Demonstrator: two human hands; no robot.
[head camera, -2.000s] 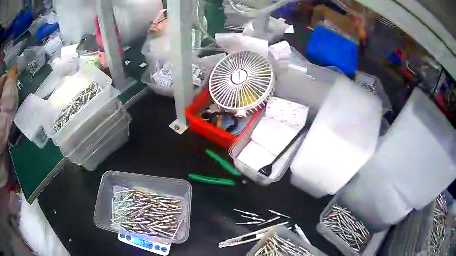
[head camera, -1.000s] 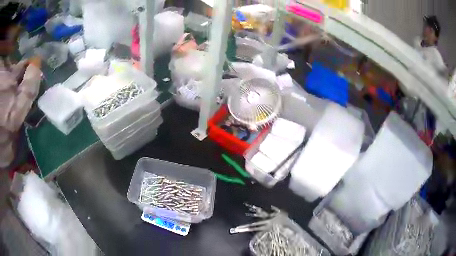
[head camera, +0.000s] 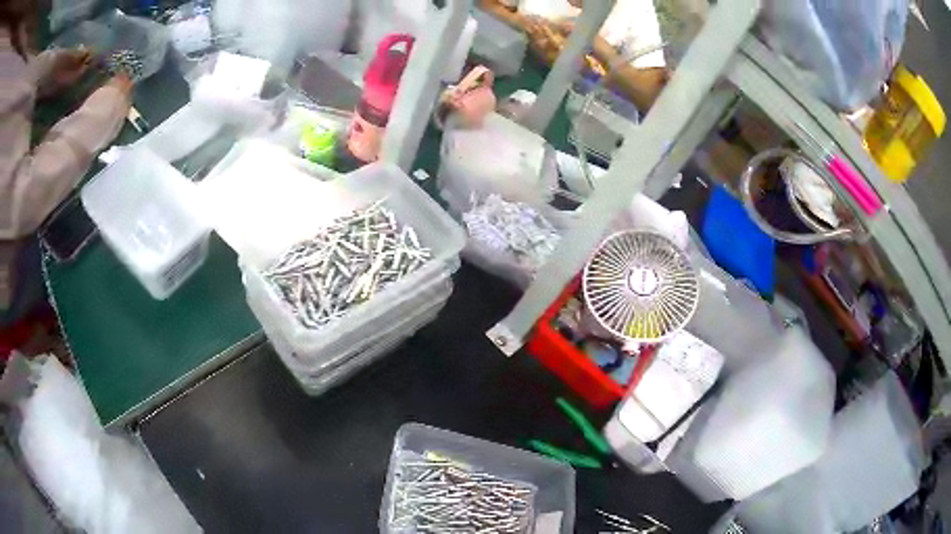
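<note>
Neither of my hands is in the picture. A clear box (head camera: 474, 495) part filled with slim silver rods lies nearest in front of me, cut off by the bottom edge. A few loose rods (head camera: 631, 523) lie to its right at the bottom edge. Left of centre, a stack of clear boxes (head camera: 360, 339) stands with its top box full of silver rods (head camera: 349, 266). Green-handled pliers or cutters (head camera: 579, 433) lie on the black tabletop beside the red bin (head camera: 586, 365).
A white fan (head camera: 641, 282) stands at the red bin. A metal post (head camera: 626, 177) rises from the black tabletop (head camera: 282, 459). A clear empty-looking box (head camera: 151, 224) sits on the green table (head camera: 136, 334). Another person's arms (head camera: 73, 141) show at far left. White containers (head camera: 761, 417) stand at right.
The view has swung left, so the bench things sit lower and further right. The scale display has left the picture, and the stacked boxes appear larger. The person's arms at left have shifted.
</note>
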